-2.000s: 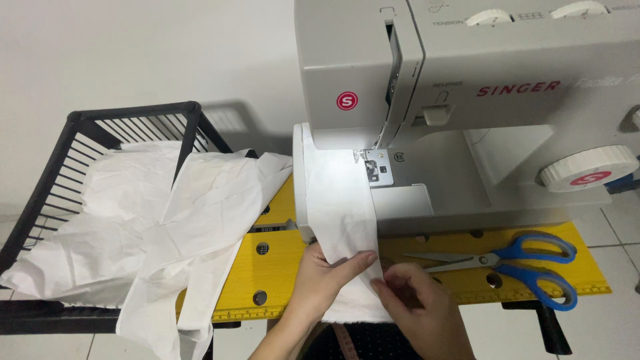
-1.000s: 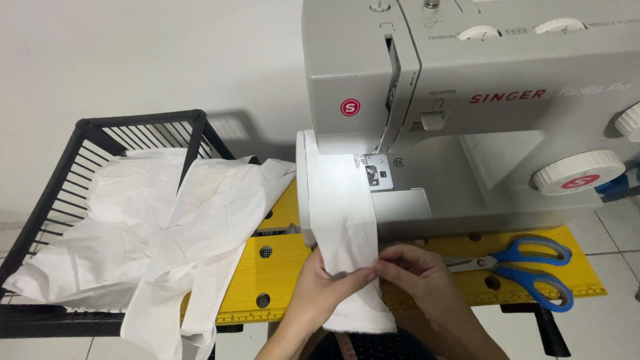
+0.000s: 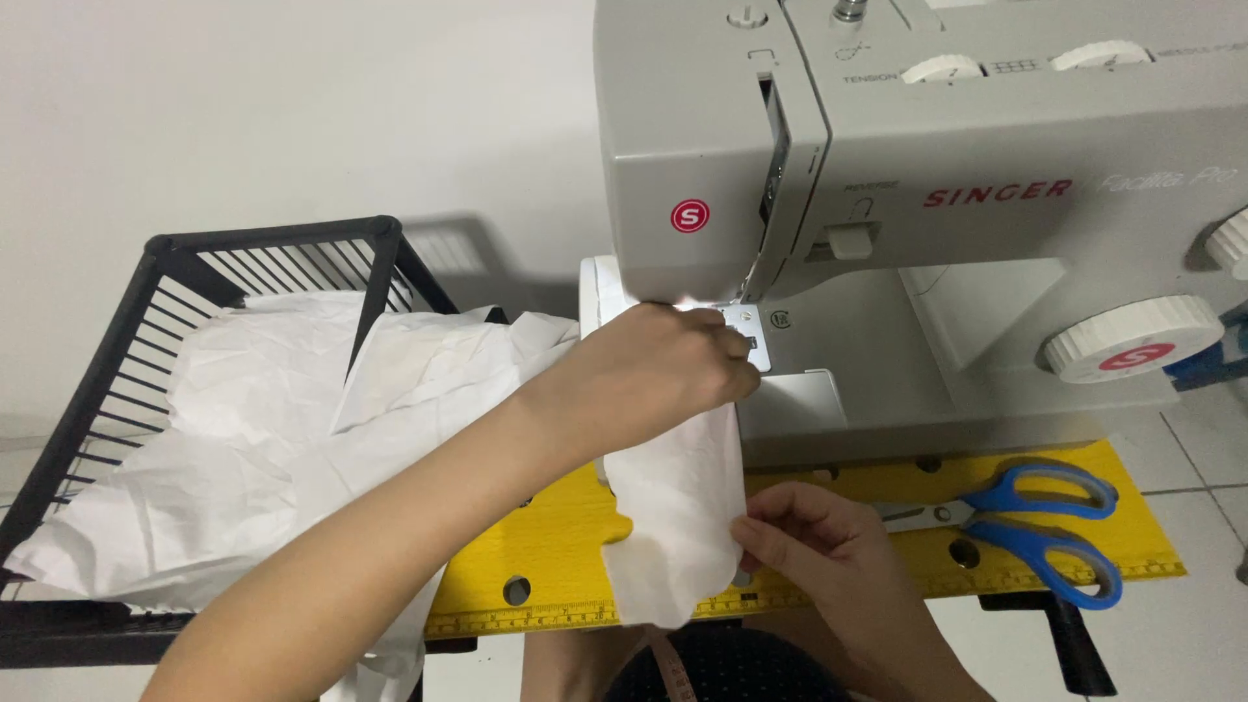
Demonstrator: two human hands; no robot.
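A strip of white fabric (image 3: 675,517) lies on the bed of a Singer sewing machine (image 3: 721,224) and hangs toward me over the yellow board. My left hand (image 3: 673,366) reaches across the fabric close to the needle area, fingers bent over the metal needle plate (image 3: 751,339); whether it grips anything is hidden. At the strip's right edge, my right hand (image 3: 814,541) pinches the fabric between thumb and fingers. More white fabric (image 3: 253,419) fills a black basket at the left and spills over its side.
Blue-handled scissors (image 3: 975,515) lie on the yellow board (image 3: 526,546), which has round holes and a printed ruler edge. The black wire basket (image 3: 93,390) stands to the left. A black clamp handle (image 3: 1077,643) sticks out below the board, and a measuring tape (image 3: 671,668) hangs near my lap.
My left hand has moved from the near part of the strip up to the needle area. My right hand remains at the strip's right edge, a little lower.
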